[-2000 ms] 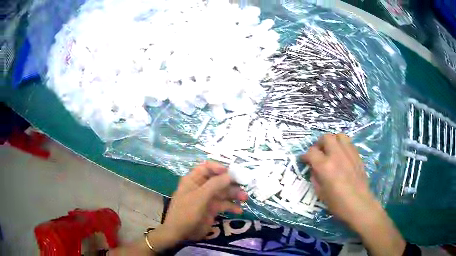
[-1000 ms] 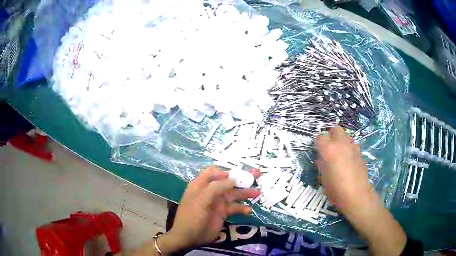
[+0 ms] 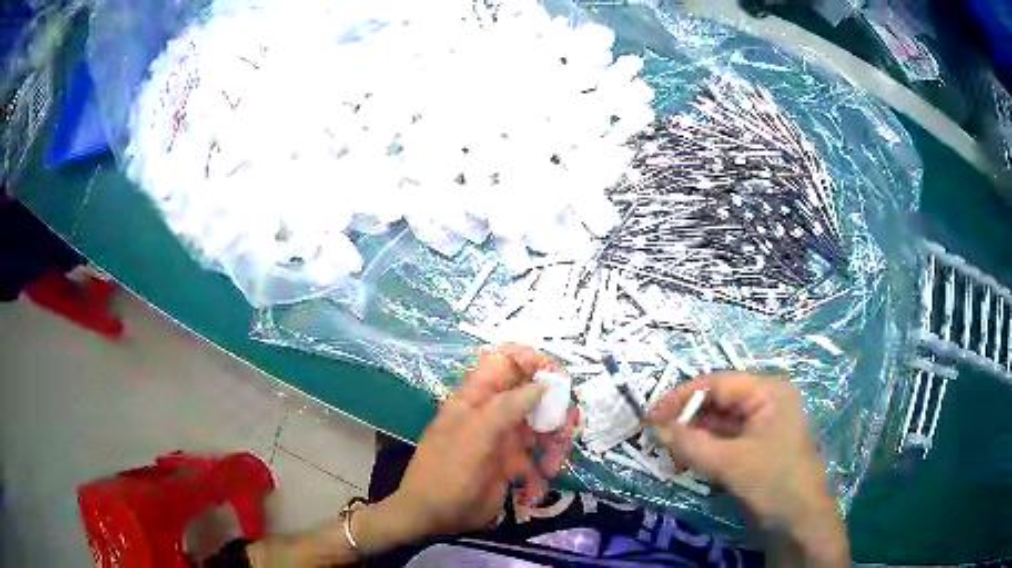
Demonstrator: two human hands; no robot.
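My left hand (image 3: 488,438) holds a white plastic cap (image 3: 549,401) between thumb and fingers. My right hand (image 3: 738,438), to the right of it, pinches a slim dark rod (image 3: 624,385) that points up and left, and a short white stick (image 3: 692,406) shows at its fingers. The hands are apart, over loose white sticks (image 3: 599,322). A large bright heap of white caps (image 3: 366,144) lies at the left. A dense pile of dark-and-white rods (image 3: 732,200) lies at the right. The right fingertips are partly blurred.
Clear plastic sheet (image 3: 877,222) lies under the parts on the green bench (image 3: 311,383). White ladder-like rows (image 3: 965,300) lie at far right. A blue bin (image 3: 83,128) is at upper left. Red stools (image 3: 167,505) stand on the pale floor at lower left.
My right hand has moved down and left from the rod pile's lower edge and now holds a dark rod. My left hand still holds the white cap, now turned more upright.
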